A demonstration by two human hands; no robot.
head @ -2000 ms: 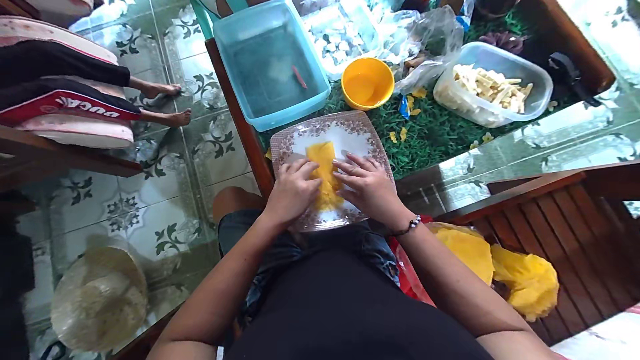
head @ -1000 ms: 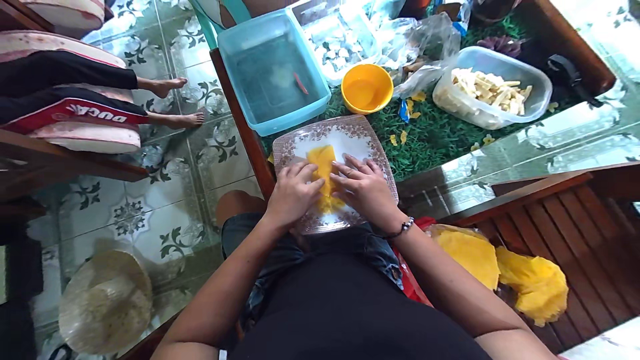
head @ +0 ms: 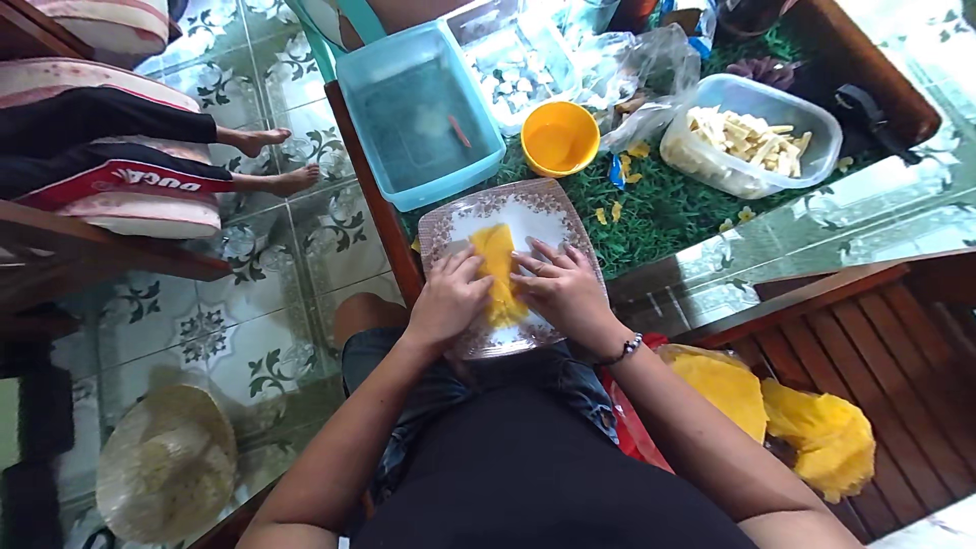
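Observation:
A folded yellow wrapper (head: 499, 267) lies on a square plate with a brown floral rim (head: 488, 200), close to my body. My left hand (head: 451, 293) presses on the wrapper's left side with its fingertips. From the right, my right hand (head: 568, 293) touches the other edge, fingers spread over the plate. Whether anything is inside the wrapper cannot be seen. Beyond the plate stand an orange cup of liquid (head: 560, 141) and a plastic tub of pale cut strips (head: 751, 145). More yellow wrappers (head: 720, 389) lie on the bench to my right.
A blue plastic basin (head: 419, 114) sits at the table's left edge, beside a clear container of white pieces (head: 515, 80). Crumpled plastic bags (head: 640, 69) lie behind the cup. Another person's legs (head: 114, 152) rest on a cushioned seat at left. A straw hat (head: 168, 465) is on the tiled floor.

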